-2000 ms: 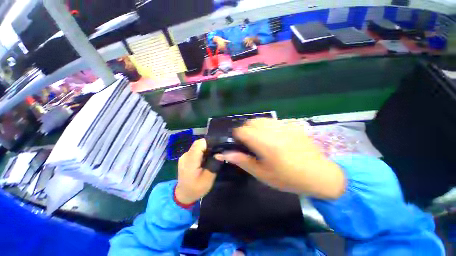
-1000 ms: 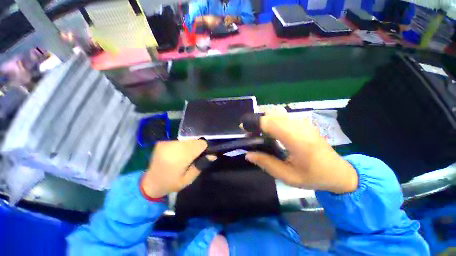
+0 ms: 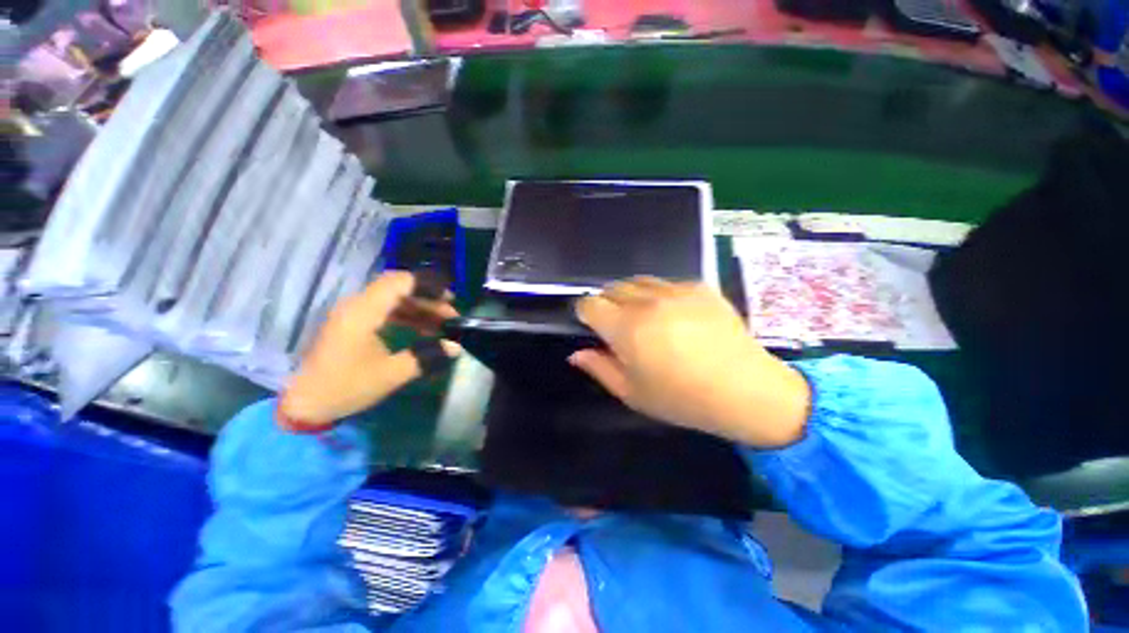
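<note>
A black panel [image 3: 532, 356] is tilted up in front of me, its upper edge towards the bench. My right hand [image 3: 693, 359] grips that edge near its middle. My left hand [image 3: 365, 352] is just off the panel's left corner, thumb and fingers apart, with dark coverings on some fingertips. Another flat black piece [image 3: 619, 464] lies below, over my lap. A dark screen panel with a pale rim [image 3: 603, 235] lies flat beyond my hands, its near edge partly hidden by my right hand.
A tall leaning stack of panels with grey-white sheets [image 3: 211, 210] is at left, beside a blue bin of black parts [image 3: 425, 247]. A sheet with red dots [image 3: 823, 293] lies right of the screen panel. A large black stack [image 3: 1040, 309] is at far right. Blue crates are lower left.
My left hand has come off the panel and moved left. My right hand stays on its edge. The view has tilted down, so the bench opposite shows less and a crate by my lap shows more.
</note>
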